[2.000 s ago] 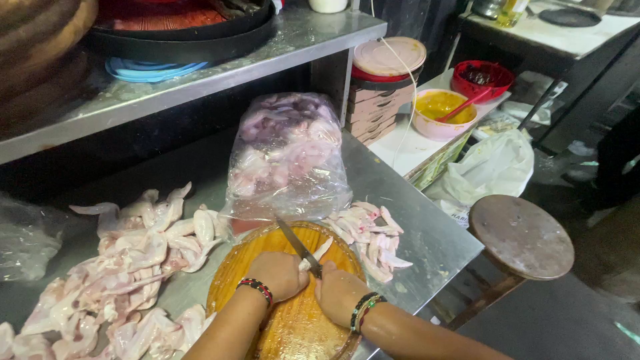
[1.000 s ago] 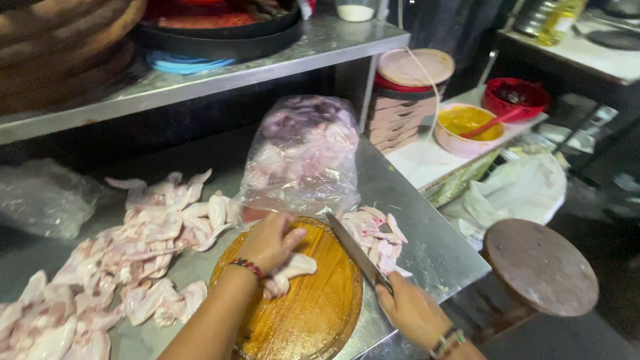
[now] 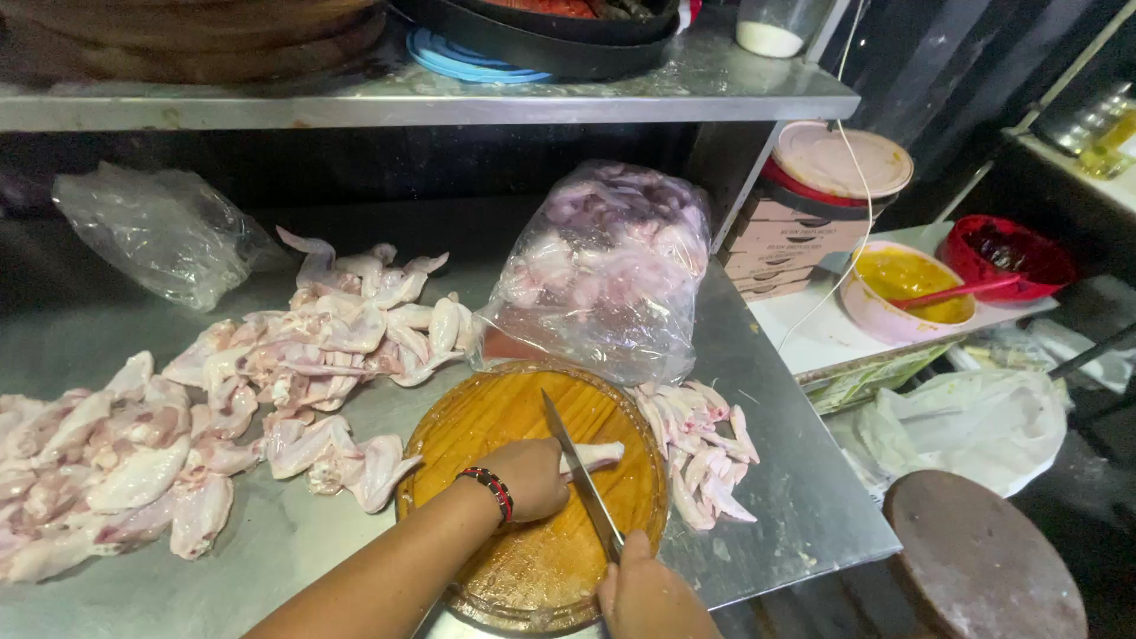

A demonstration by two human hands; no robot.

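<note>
On the round wooden cutting board [image 3: 524, 568], my left hand [image 3: 525, 479] holds a raw chicken wing [image 3: 596, 456], whose pale end sticks out to the right. My right hand [image 3: 652, 590] grips a kitchen knife [image 3: 581, 475]; its blade lies across the wing, beside my left fingers. Right of the board is a small pile of cut wing tips [image 3: 706, 453]. A large heap of raw chicken wings [image 3: 311, 346] spreads over the steel table to the left. Behind the board stands a clear plastic bag of raw chicken [image 3: 612, 257].
A steel shelf [image 3: 444, 111] overhangs the table's back. An empty-looking plastic bag [image 3: 164, 231] lies at back left. Beyond the table's right edge are a bowl of yellow sauce [image 3: 905, 293], a red bowl [image 3: 1007, 257], stacked cardboard boxes [image 3: 790, 235] and a round stool [image 3: 985, 559].
One second ago the knife was at the board's right edge, away from the wing; now its blade crosses the wing. My hands have come closer together.
</note>
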